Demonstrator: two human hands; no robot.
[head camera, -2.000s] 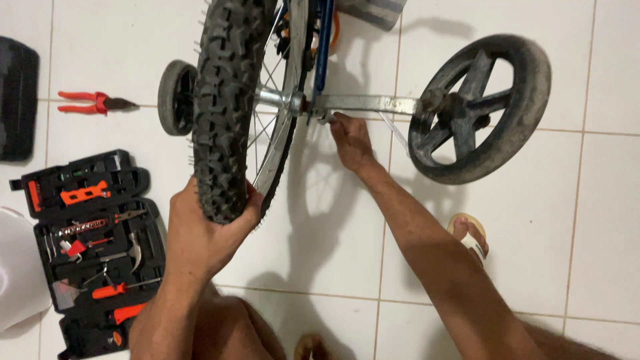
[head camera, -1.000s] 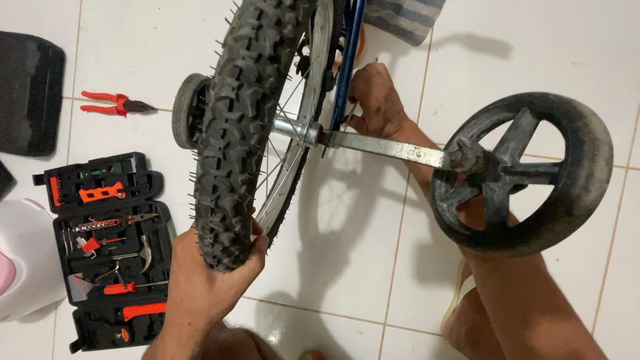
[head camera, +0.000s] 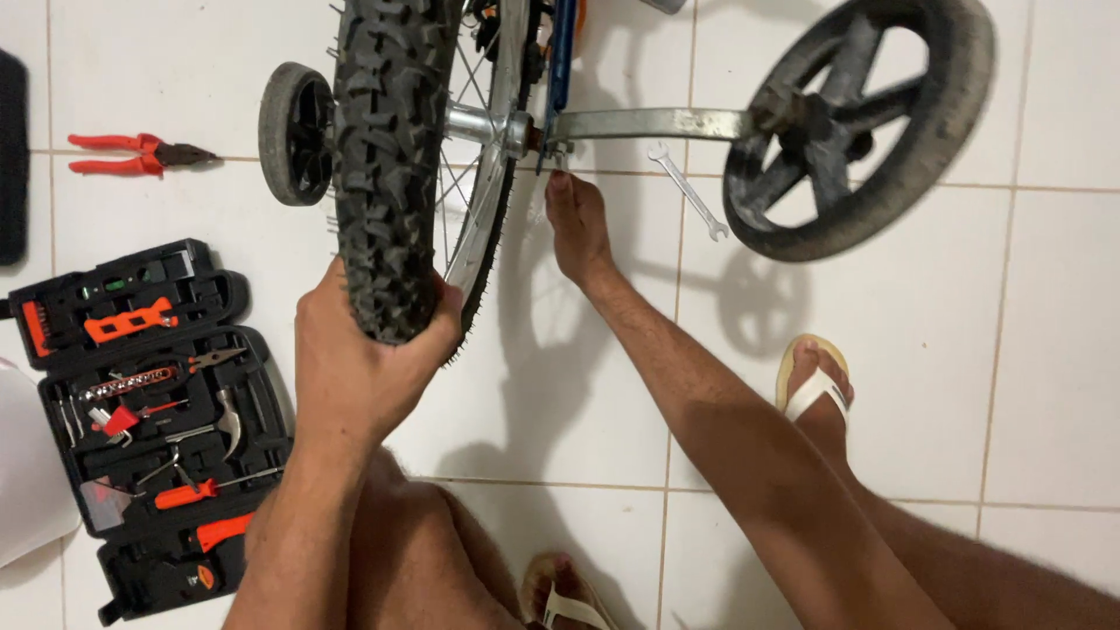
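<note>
My left hand (head camera: 376, 359) grips the knobby bicycle tire (head camera: 389, 166) at its lower end, thumb on the right side. My right hand (head camera: 577, 219) reaches up to the small bolt end (head camera: 560, 156) below the axle, fingertips at it; the fingers partly hide what they touch. A flat metal bracket (head camera: 652, 123) runs from the axle to the large training wheel (head camera: 862, 131) on the right. The other training wheel (head camera: 297, 133) shows left of the tire. A blue frame tube (head camera: 563, 61) rises beside the spokes. An open-end wrench (head camera: 689, 192) lies on the floor under the bracket.
Red-handled pliers (head camera: 140, 155) lie on the tiled floor at left. Below them sits an opened black tool case (head camera: 254, 350) with a hammer (head camera: 229, 424), a screwdriver (head camera: 185, 494) and other tools. A white rounded object (head camera: 31, 464) stands at the left edge. Sandaled feet rest nearby.
The wrench now shows on the floor right of my right hand. That hand was behind the bracket a second ago and is now below the axle. My left hand still grips the tire.
</note>
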